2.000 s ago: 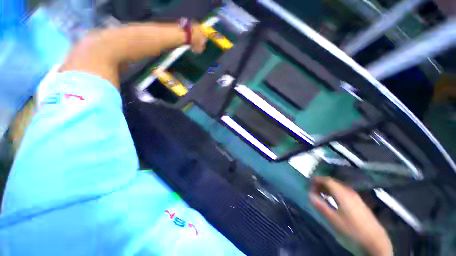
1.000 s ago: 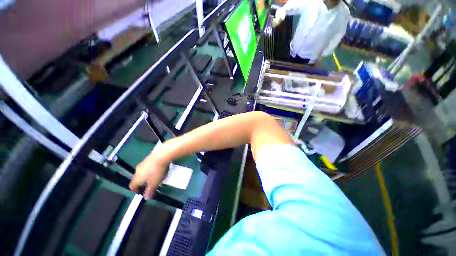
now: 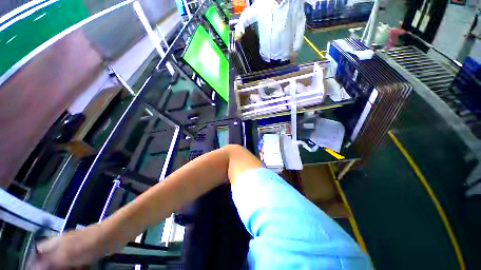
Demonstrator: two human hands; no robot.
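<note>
My right arm, in a light blue sleeve, reaches across to the lower left. My right hand (image 3: 66,252) is blurred at the lower left edge, over the line's far frame. Something small and dark shows at its fingertips, but I cannot tell whether it is held. My left hand is out of the picture. A black television set (image 3: 215,227) stands close in front of me, partly hidden by my forearm; vent holes show near its far end. A small white piece (image 3: 172,231) lies beside it, below my forearm.
Sets with bright green screens (image 3: 207,62) stand further up the line. A parts tray (image 3: 279,92) holds clear bags. White packets (image 3: 272,153), a yellow tool (image 3: 334,154) and stacked flattened cartons (image 3: 387,87) are on the right. A person in white (image 3: 274,29) stands behind the tray.
The view has swung from the line frame towards the aisle. My right hand has moved to the lower left edge. My left hand, seen two seconds ago, has left the picture.
</note>
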